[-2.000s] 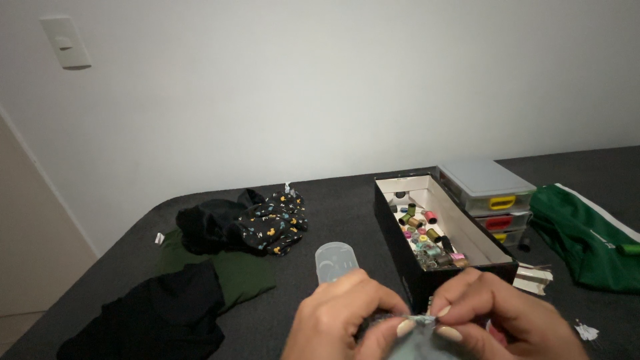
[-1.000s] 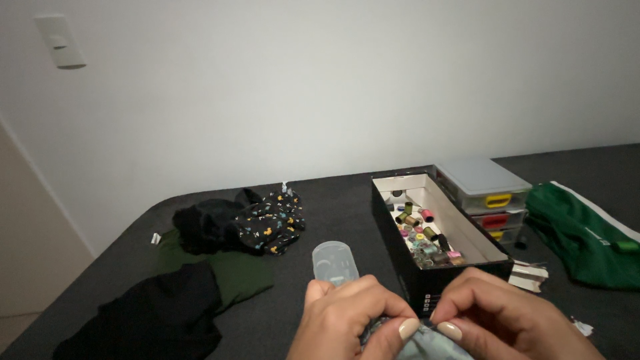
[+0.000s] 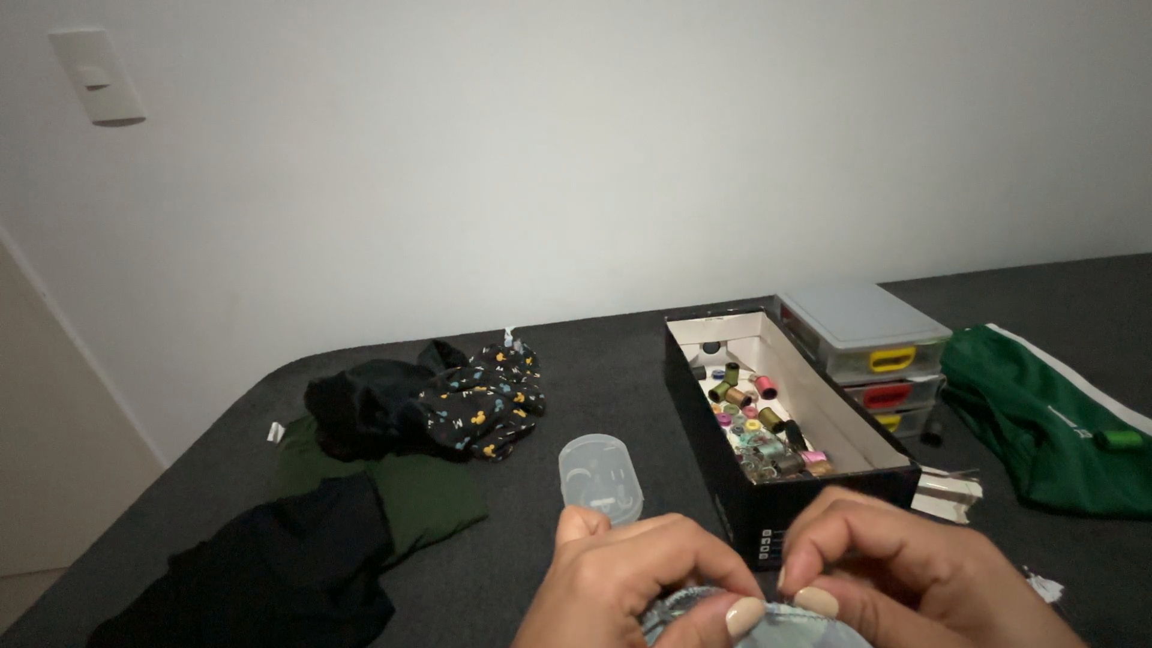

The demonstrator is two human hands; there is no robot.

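My left hand [image 3: 648, 585] pinches the stitched edge of a pale grey-green patterned cloth [image 3: 801, 627] between thumb and fingers at the bottom of the view. Close beside it, my right hand [image 3: 909, 576] has its thumb and forefinger together at the same edge; whether a needle is between them cannot be seen. Just beyond my left hand lies a small clear plastic lid or container [image 3: 598, 477]. Past my right hand stands a black cardboard box [image 3: 810, 504] with thread spools [image 3: 765, 387] and bobbins inside.
A small plastic drawer unit [image 3: 864, 315] stands right of the box. Further right, a green garment [image 3: 1017, 423] carries a green thread spool [image 3: 1119, 440]. At left lie a black patterned cloth [image 3: 486, 396], a dark green cloth [image 3: 432, 504] and a black cloth [image 3: 270, 567]. Paper scraps [image 3: 949, 495] lie by the box.
My hands stay at the cloth's edge, and the fingers have shifted slightly on it. The things on the dark surface have not plainly moved.
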